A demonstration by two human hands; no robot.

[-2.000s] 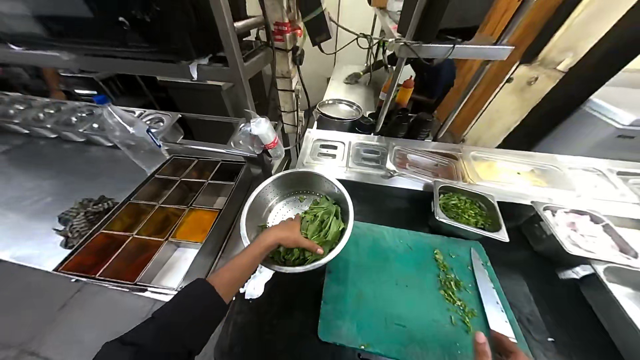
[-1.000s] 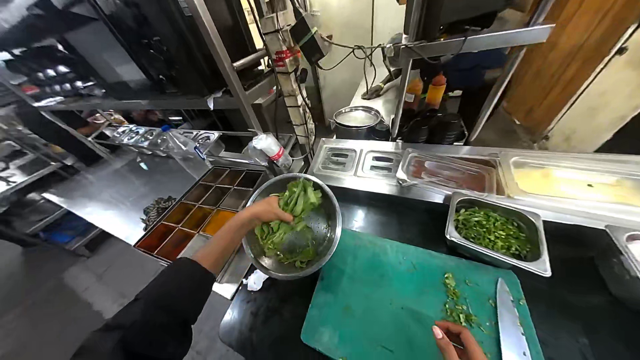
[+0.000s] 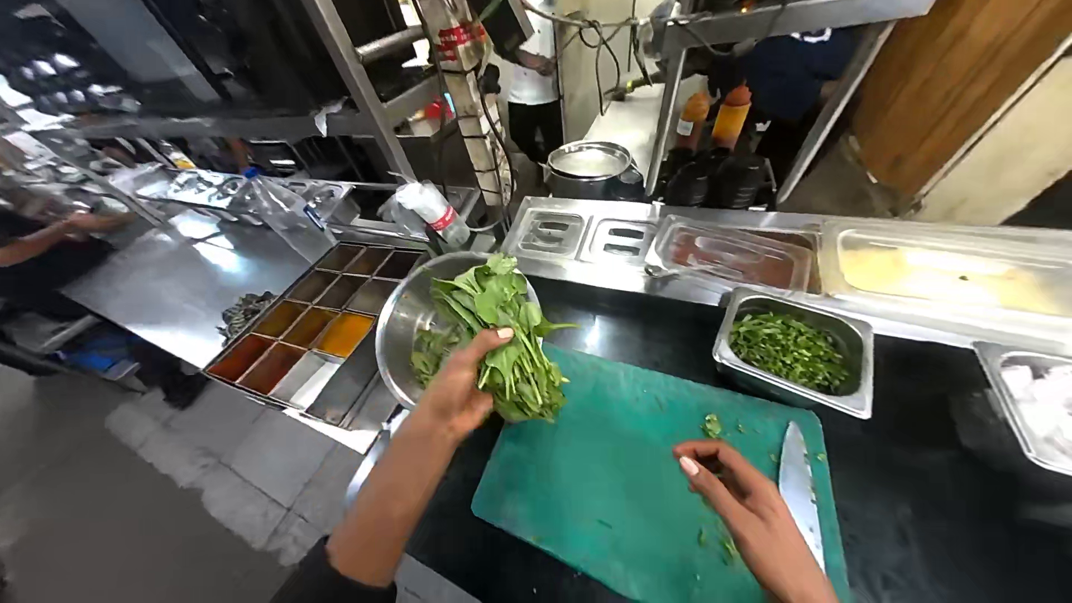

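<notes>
My left hand (image 3: pixel 465 381) grips a bunch of leafy greens (image 3: pixel 502 335) above the right rim of a steel bowl (image 3: pixel 398 327), at the cutting board's upper left corner. Some greens lie in the bowl. My right hand (image 3: pixel 741 502) hovers over the green cutting board (image 3: pixel 586 469), its thumb and fingertips close together; whether a scrap is between them I cannot tell. A knife (image 3: pixel 800 486) lies flat at the board's right side, just beyond that hand, its handle hidden. Small chopped bits (image 3: pixel 712 425) are scattered nearby. Behind the board stands a steel pan of chopped greens (image 3: pixel 787 352).
A spice tray (image 3: pixel 310 327) with square compartments is left of the bowl. Lidded containers (image 3: pixel 729 255) line the counter's back. A steel pan of white pieces (image 3: pixel 1034 402) stands at right. Other people (image 3: pixel 532 84) are behind the counter and at far left.
My left hand has lifted the greens from inside the bowl and moved right to its rim. Many of the chopped bits on the board have gone since two seconds ago.
</notes>
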